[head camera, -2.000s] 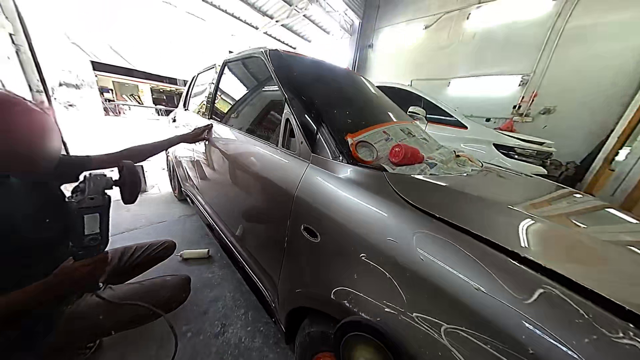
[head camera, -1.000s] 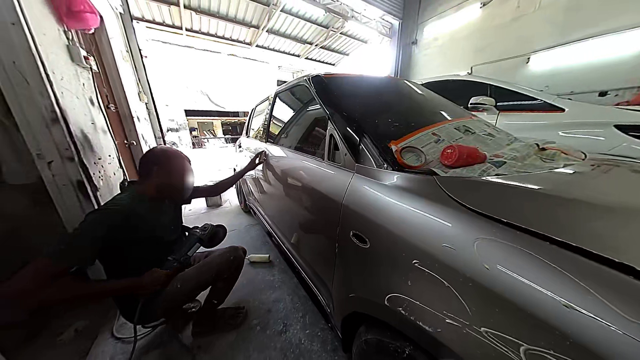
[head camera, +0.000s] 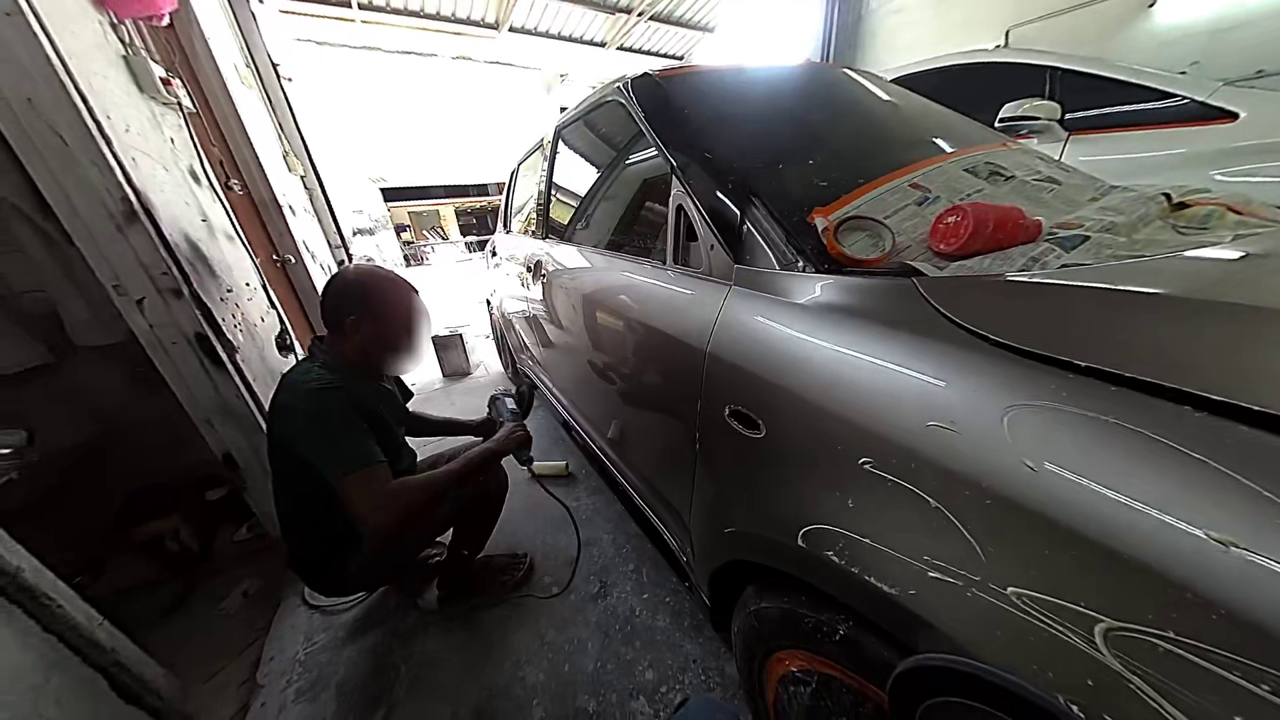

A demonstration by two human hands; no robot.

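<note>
Neither of my hands is in view. The grey car's front fender (head camera: 850, 400) fills the right side, with curved pale streaks of compound on it and an oval hole (head camera: 745, 421) near the door seam. A dark round thing (head camera: 960, 690), cut off by the bottom edge, shows beside the front wheel (head camera: 810, 650); I cannot tell what it is. To the left a co-worker (head camera: 350, 440) squats beside the car doors and grips a corded power polisher (head camera: 510, 420) in both hands. Its pad faces the lower door area.
On the masked hood and windshield base lie newspaper (head camera: 1000, 190), a red plastic bottle (head camera: 985, 230) and a tape roll (head camera: 862, 238). A pale cylinder (head camera: 550, 468) and the power cord (head camera: 578, 545) are on the concrete floor. A white car (head camera: 1150, 140) stands behind; a worn wall (head camera: 180, 200) is at left.
The co-worker's outstretched hand has left the side of the car and is now at the polisher, which has moved towards the lower doors. The view has swung left.
</note>
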